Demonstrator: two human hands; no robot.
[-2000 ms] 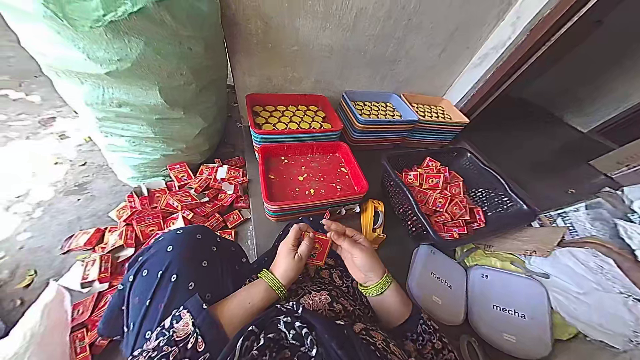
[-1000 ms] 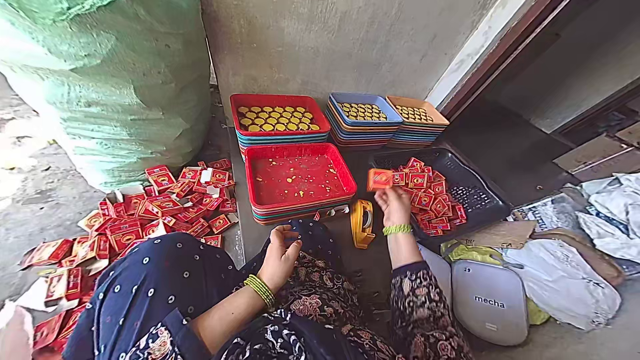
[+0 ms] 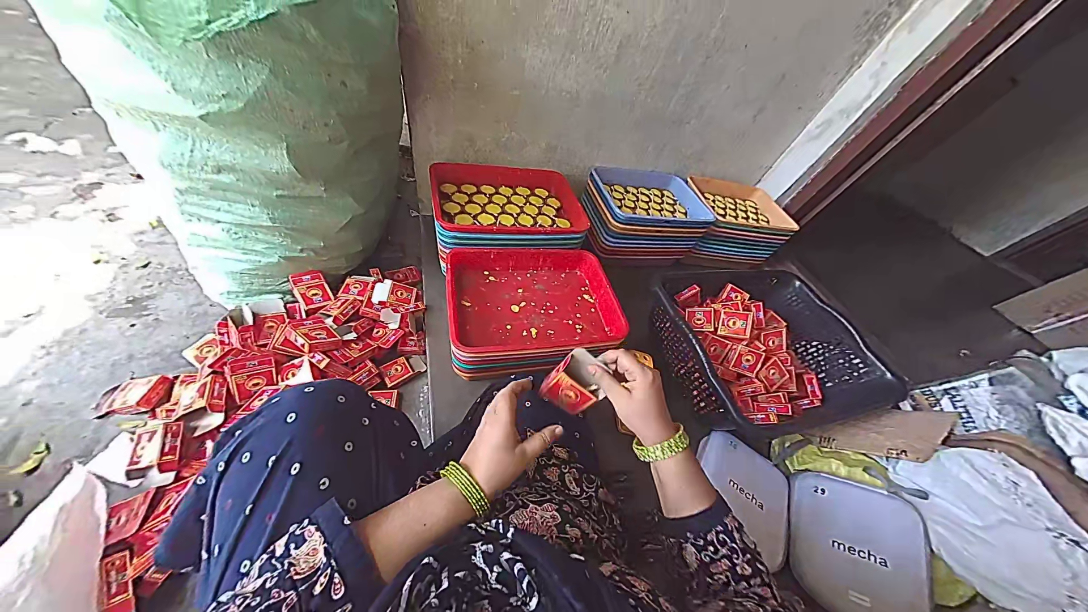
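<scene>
Between thumb and fingers, my right hand (image 3: pixel 633 395) grips a small red cardboard box (image 3: pixel 569 386) by its pale open flap. My left hand (image 3: pixel 508 438) is just left of that box, fingers apart and holding nothing. Beyond both hands stands a stack of trays topped by a red plastic tray (image 3: pixel 537 340) with yellow crumbs in it. A yellow object (image 3: pixel 641 359), partly hidden by my right hand, lies near this stack. On the left is a loose heap of red boxes (image 3: pixel 252 374), some with flaps open. More red boxes (image 3: pixel 748 357) lie in a black plastic basket (image 3: pixel 850 361) on the right.
Stacked trays with round yellow pieces stand by the wall: a red tray (image 3: pixel 510 189), a blue tray (image 3: pixel 650 180) and an orange tray (image 3: pixel 744 189). A large green sack (image 3: pixel 263 153) is at left. Grey lids (image 3: pixel 858 552) and plastic sheets (image 3: pixel 977 493) lie at right.
My right hand was over the black basket's near-left edge with a red box one second ago; it is now back near my left hand, holding a box with an open flap.
</scene>
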